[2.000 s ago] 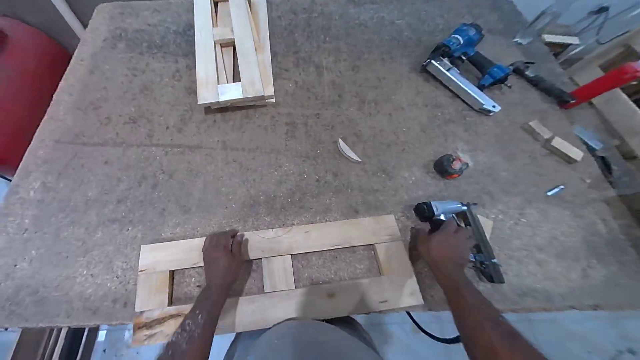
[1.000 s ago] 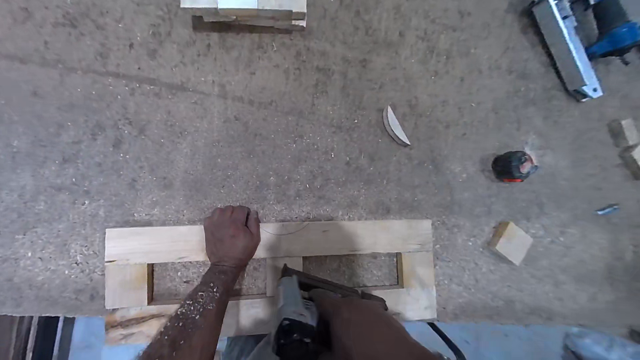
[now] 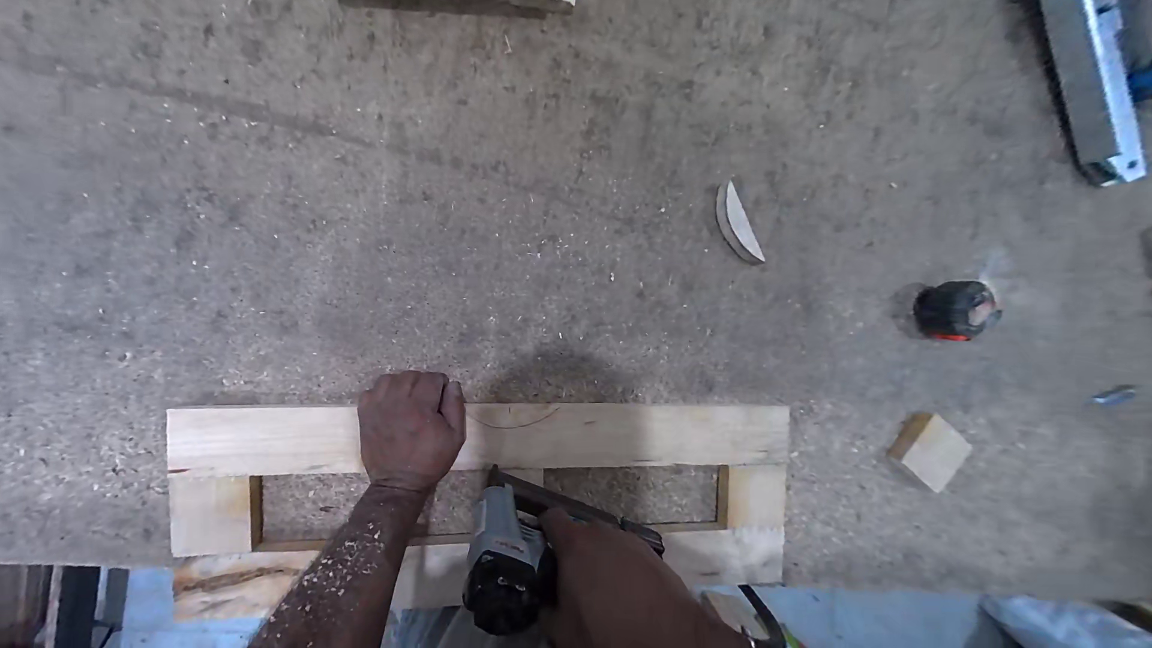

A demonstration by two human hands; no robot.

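Observation:
A wooden frame of pale boards (image 3: 684, 434) with short crosspieces lies along the near edge of the workbench (image 3: 360, 270). My left hand (image 3: 411, 430) is clenched around the far long board, left of its middle, beside a curved pencil line. In my right hand (image 3: 598, 567) is a pneumatic nailer or stapler (image 3: 506, 549), grey and black, its nose over the middle crosspiece, near the far board. The tool and my right hand hide most of that crosspiece. Sawdust sticks to my left forearm.
A crescent-shaped wood offcut (image 3: 740, 222), a black and red round object (image 3: 956, 310) and a small wood block (image 3: 931, 450) lie on the bench. Part of a second nail gun (image 3: 1093, 90) is at the top right. A small metal piece (image 3: 1114, 395) lies at the right.
My right hand has brought the nailer from the bench, right of the frame, to over the frame's middle. My left hand stays on the far board. The view has shifted closer over the frame.

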